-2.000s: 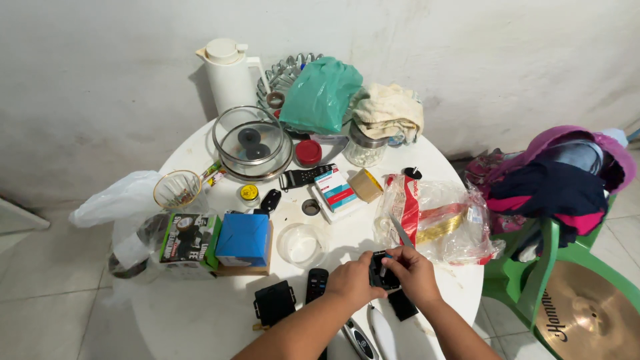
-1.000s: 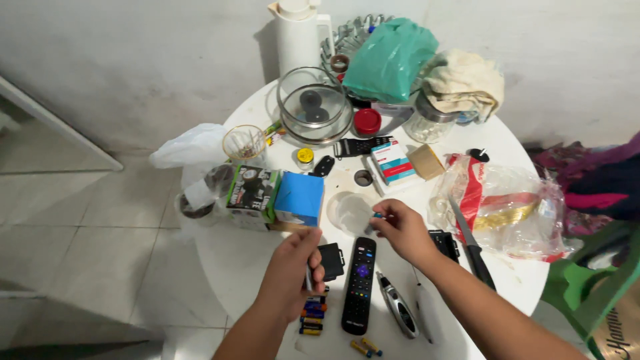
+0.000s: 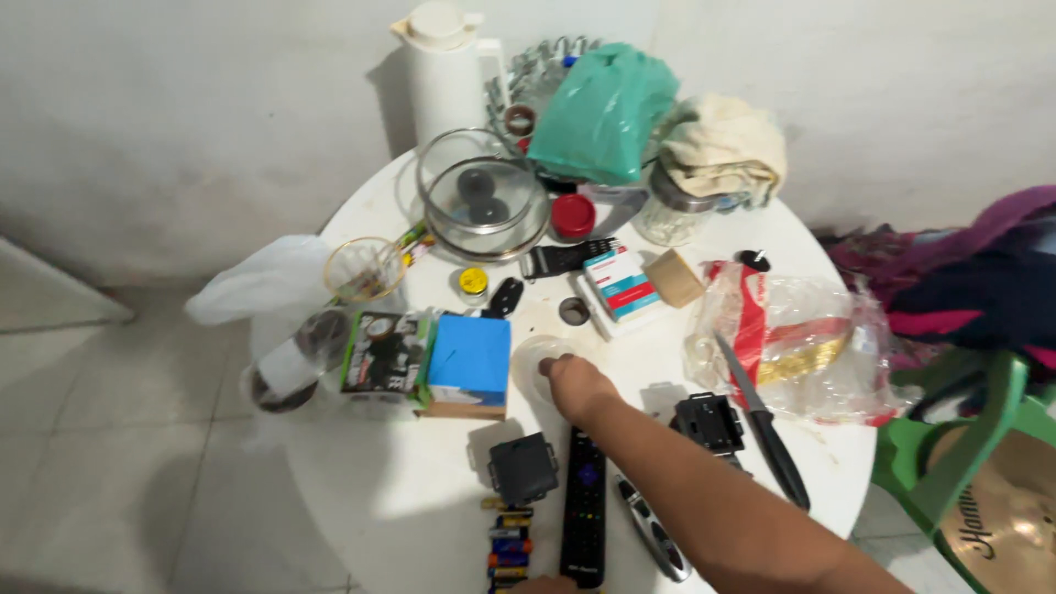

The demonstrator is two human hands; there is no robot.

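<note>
My right hand (image 3: 577,384) reaches over a shallow clear plastic dish (image 3: 536,363), its fingertips at the dish; whether it pinches something small is hidden. Only a sliver of my left hand (image 3: 544,586) shows at the bottom edge, beside a row of batteries (image 3: 509,546). A black remote control (image 3: 583,511) lies below my right hand. Left of the remote is a black plastic case (image 3: 523,469). Right of my forearm are an open black plastic housing (image 3: 709,422) and a knife with a black handle (image 3: 775,458). A silver and black pen-like tool (image 3: 652,528) lies along the forearm.
Blue box (image 3: 470,355), printed box (image 3: 384,355) and glass cup (image 3: 363,272) stand left. Behind are glass lids (image 3: 483,198), a white thermos jug (image 3: 450,82), a green bag (image 3: 610,115) and a cloth-topped jar (image 3: 676,214). Clear packaging (image 3: 808,346) lies right, near a green chair (image 3: 982,445).
My left hand has moved down to the bottom edge, near the batteries. My right hand has stayed around the dish since one second ago; before that, both hands held a black part together. The knife now lies uncovered.
</note>
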